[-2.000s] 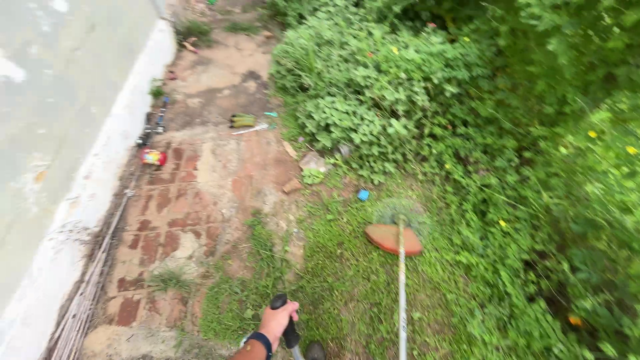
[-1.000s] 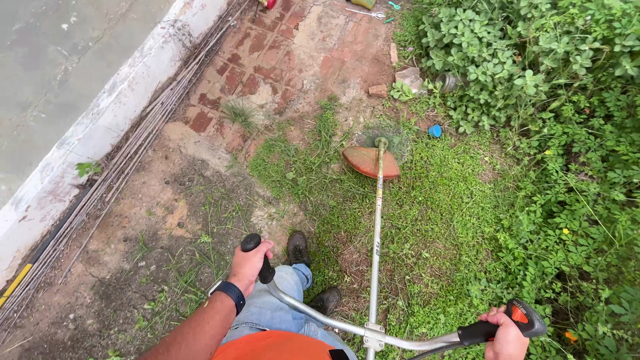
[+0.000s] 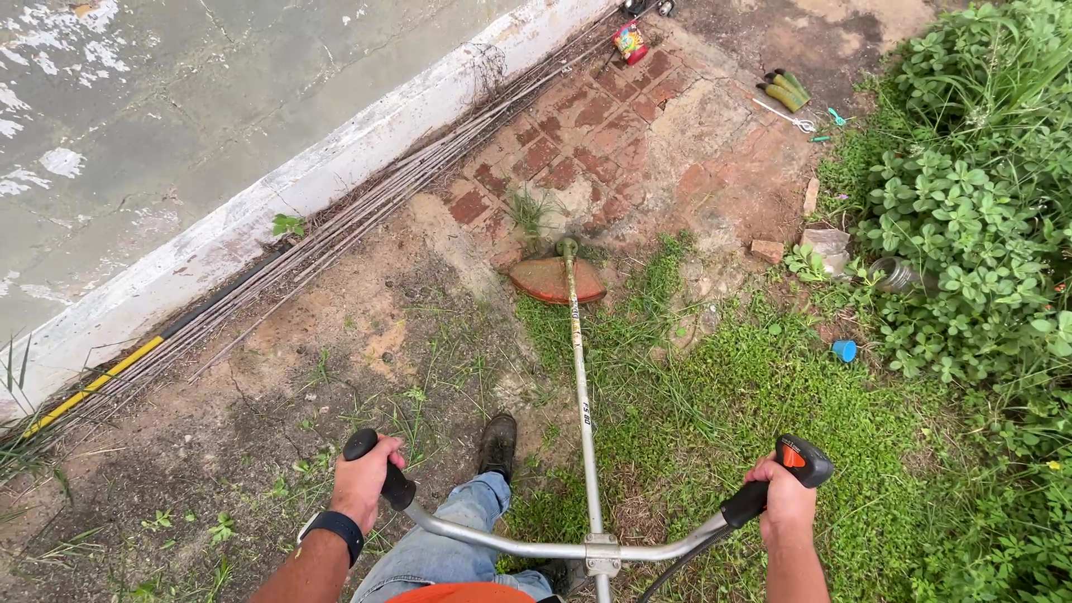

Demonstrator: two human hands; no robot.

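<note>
My left hand (image 3: 362,479), with a dark watch at the wrist, is closed around the black left grip of a brush cutter's metal handlebar (image 3: 502,544). My right hand (image 3: 785,498) grips the control handle (image 3: 802,461), which has an orange part. The brush cutter's pale shaft (image 3: 584,402) runs forward from the handlebar clamp to an orange-red guard (image 3: 557,280) and gear head. The head is low over the edge between worn brick paving and grass, beside a small grass tuft (image 3: 529,209). The cutting part itself cannot be made out.
Long thin rods (image 3: 352,222) lie along a white-edged wall (image 3: 276,180) at left. Gloves (image 3: 785,90), a red container (image 3: 630,42), brick pieces (image 3: 767,250), a clear plastic jar (image 3: 894,275) and a blue cup (image 3: 843,350) lie ahead and right. Dense leafy plants (image 3: 980,209) stand at right.
The brush cutter's head has moved left, from the grass to the brick edge by the tuft. Both hands remain on the handlebar since one second ago. The view has shifted.
</note>
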